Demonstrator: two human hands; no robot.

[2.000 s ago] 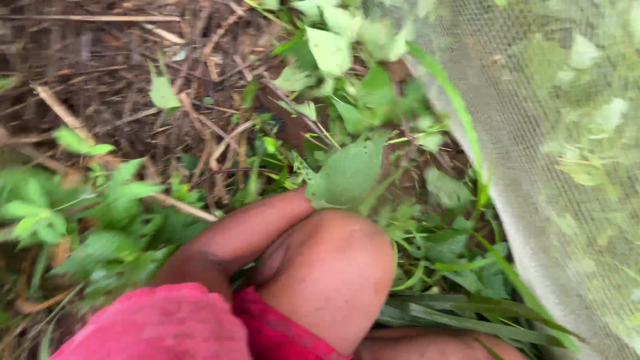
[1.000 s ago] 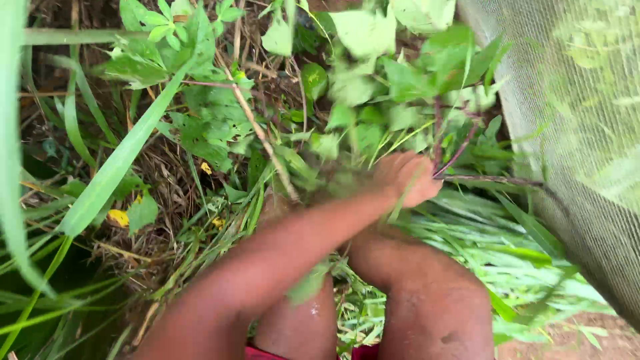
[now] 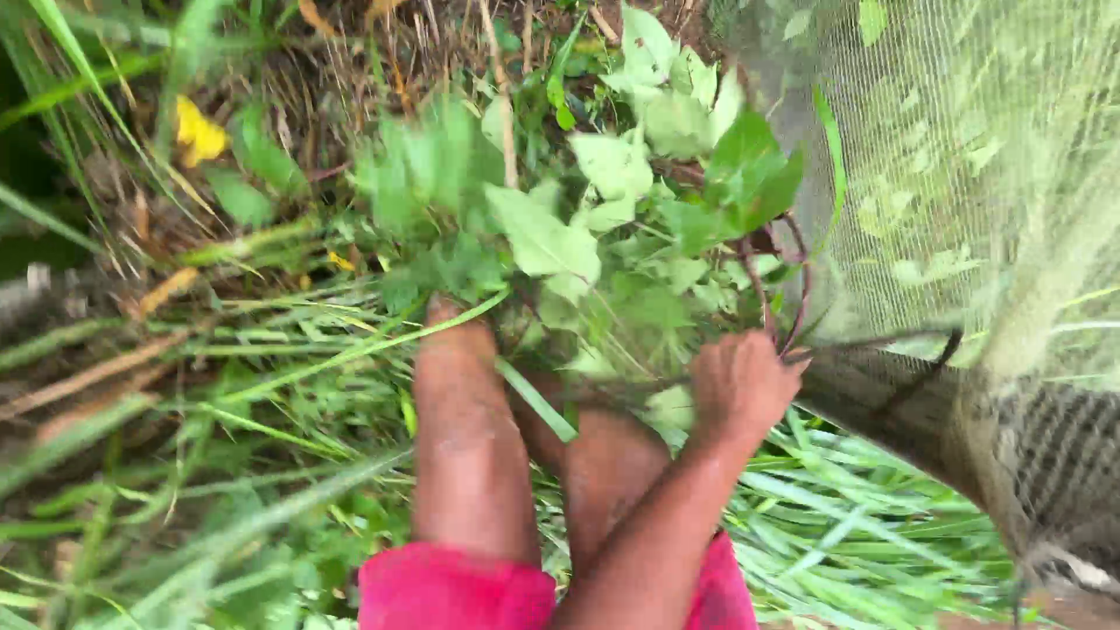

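My left hand [image 3: 744, 385] is closed in a fist around thin purple-brown vine stems [image 3: 798, 280], right of my knees and close to the mesh edge. The stems loop up from the fist and also stretch right across the mesh. Broad green leaves [image 3: 547, 241], some blurred, spread above and left of the hand. A pale mesh sheet or sack [image 3: 927, 175] fills the upper right, with green leaves showing through it. Its darker, gathered part [image 3: 1063, 446] lies lower right. My right hand is not in view.
My bare legs [image 3: 472, 437] and pink shorts [image 3: 455, 586] are at the bottom centre. Long grass blades [image 3: 857, 516] lie below the mesh, and more grass [image 3: 289, 420] covers the left. Dry stalks [image 3: 503, 96] and a yellow leaf [image 3: 199, 131] are near the top.
The view has shifted strongly. My left hand, on the vine stems a second ago, still grips them and is now beside the mesh edge. More of the mesh's gathered part shows.
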